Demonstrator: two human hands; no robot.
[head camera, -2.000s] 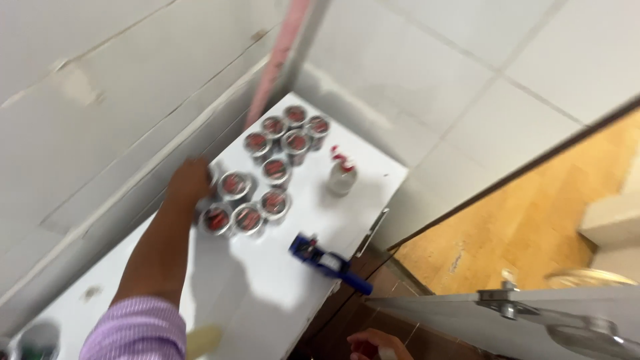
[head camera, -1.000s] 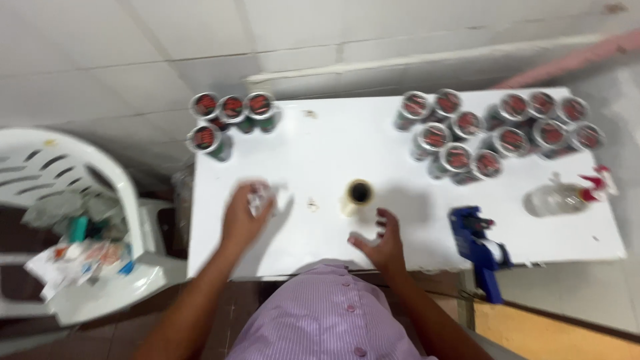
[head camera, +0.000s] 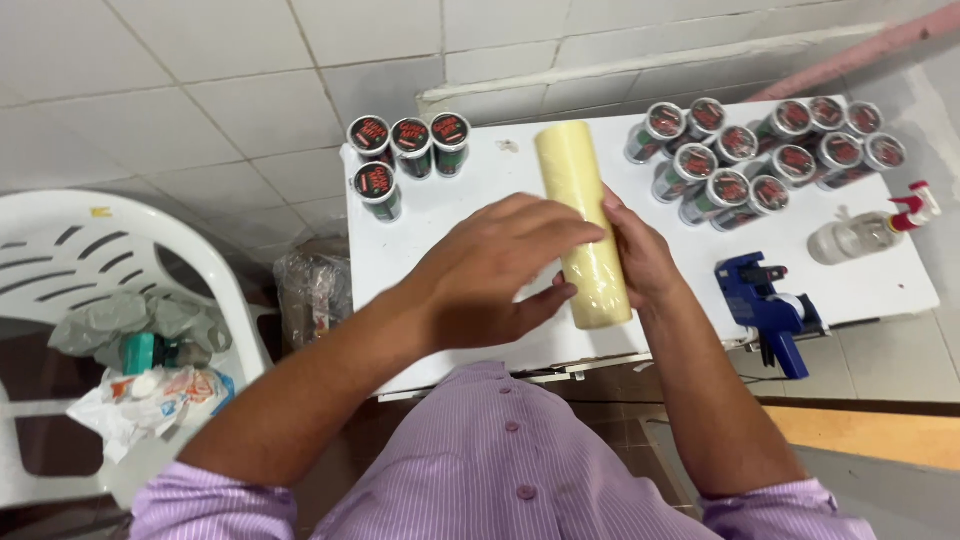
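Note:
A pale yellow roll of plastic film (head camera: 583, 225) stands tilted over the white table. My right hand (head camera: 641, 251) grips it from the right side, with fingertips showing at its left edge. Across its left side reaches my left hand (head camera: 510, 262), fingers and thumb apart; whether they touch the film is unclear. Several film-wrapped canisters (head camera: 694, 163) with black and red lids are grouped at the table's right back. Another group of canisters (head camera: 375, 187) is at the left back corner. A blue handheld labeler (head camera: 772, 311) lies near the front right edge.
A spray bottle with a red and white trigger (head camera: 859, 236) lies right of the labeler. A white plastic chair (head camera: 225, 300) holding plastic bags (head camera: 161, 397) is at the left. Wrapped goods (head camera: 311, 292) sit between chair and table (head camera: 450, 367). A tiled wall borders the back.
The yellow roll was upright on the table one second ago, with my right hand apart beside it; now that hand holds it. My left hand has moved right to the roll. The view has swung left since the first frame.

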